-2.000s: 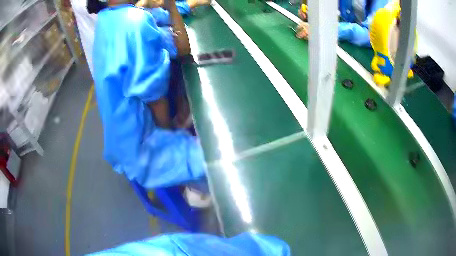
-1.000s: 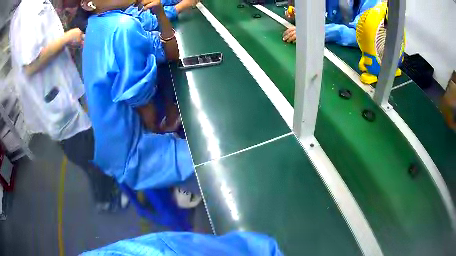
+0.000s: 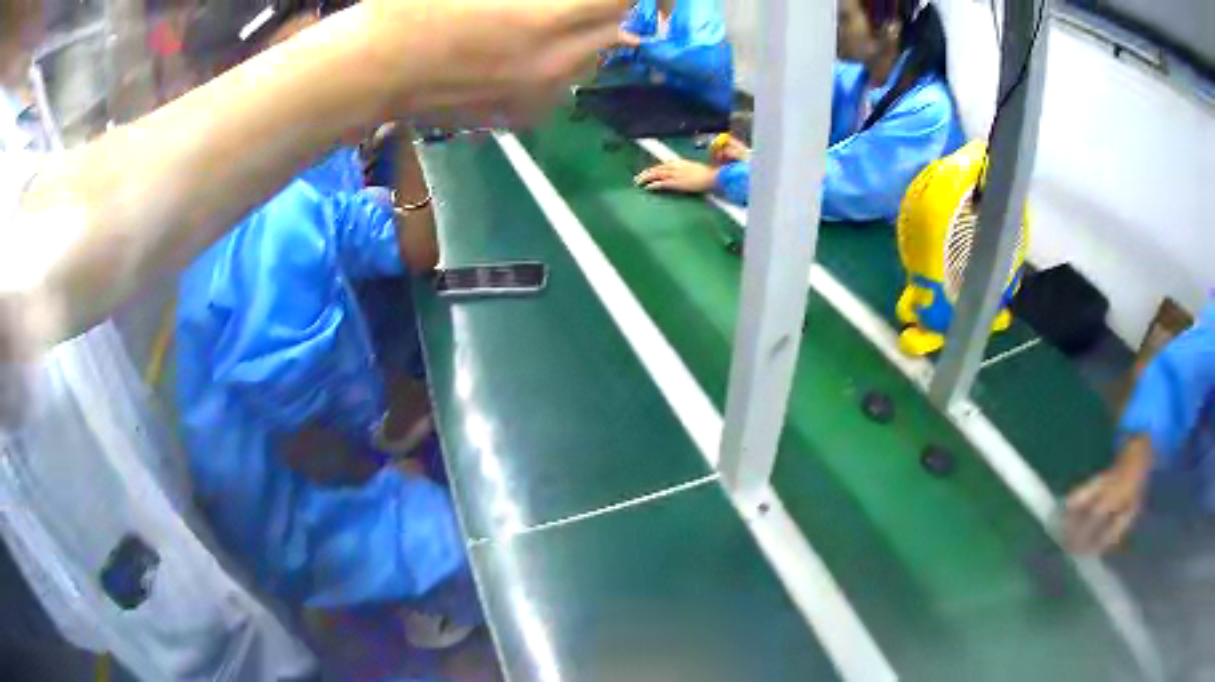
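Neither my left hand nor my right hand is in view. Two small round black parts, one farther off and one nearer, lie apart on the green conveyor belt, right of the near metal upright. Smaller dark pieces lie farther up the belt, too small to make out. A flat dark smartphone with a light edge lies on the near green bench, close to its left edge.
A blurred bare forearm of a person in white crosses the upper left. A blue-sleeved neighbour sits left. Grey-white uprights stand beside the belt. A yellow-and-blue fan stands on the far bench. Another person's hand is at right.
The view has tilted up and shifted. The person in white is nearer, with a forearm stretched across the top. A person's hand has appeared at right. My blue sleeve has left the picture.
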